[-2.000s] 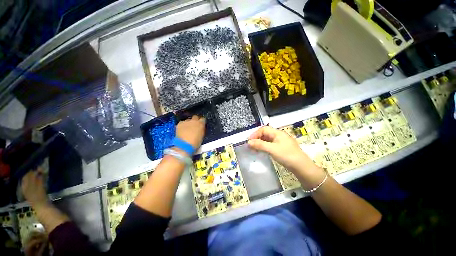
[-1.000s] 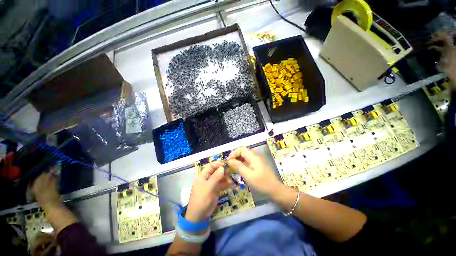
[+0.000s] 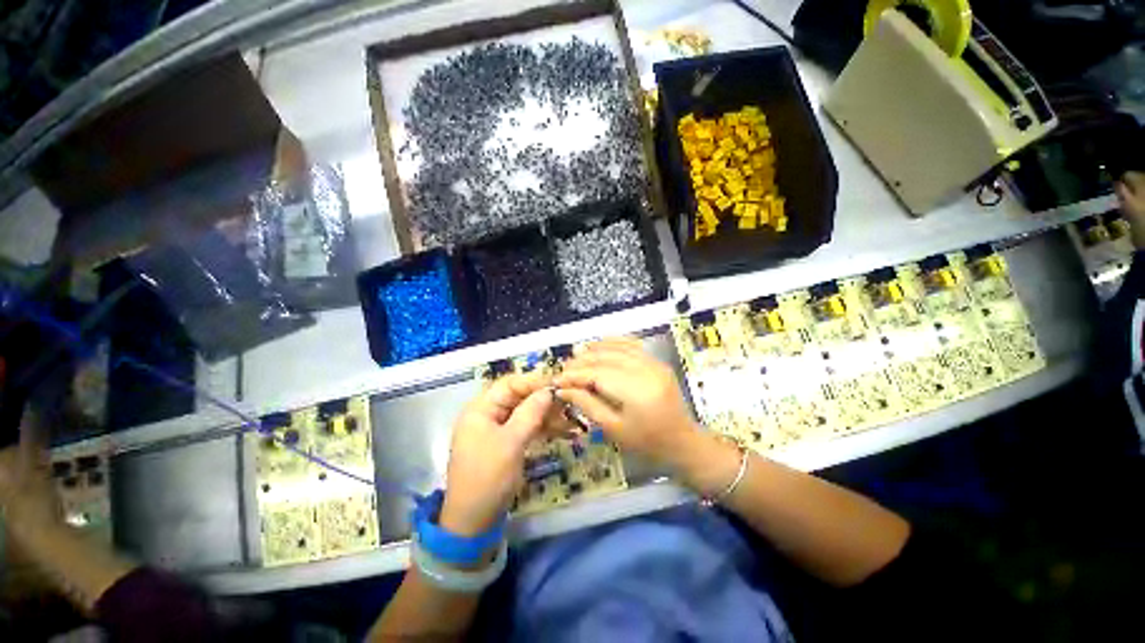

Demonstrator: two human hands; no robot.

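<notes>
A populated circuit board [image 3: 590, 471] lies on the rail in front of me, partly covered by my hands. My left hand [image 3: 496, 440], with a blue strap [image 3: 455, 538] and a pale band at the wrist, is over its upper left part. My right hand [image 3: 628, 396], with a thin bracelet, is over its upper right part. The fingertips of both hands meet and pinch something small and dark, too small to name. Small bins of blue components [image 3: 422, 310], black components [image 3: 516, 285] and silver-grey components [image 3: 603, 265] stand behind the hands.
A shallow box of loose leaded components [image 3: 471, 151], a black bin of yellow blocks [image 3: 735, 170] and a tape dispenser [image 3: 904, 113] stand behind. Joined boards lie right [image 3: 866, 358] and left [image 3: 317, 484]. A plastic bag [image 3: 308, 239] and cardboard box [image 3: 163, 126] are left. Other people's hands show at both sides.
My left hand has moved from the small bins to the board, and my right hand has moved left to meet it. Since one second ago the hands stay together over the board.
</notes>
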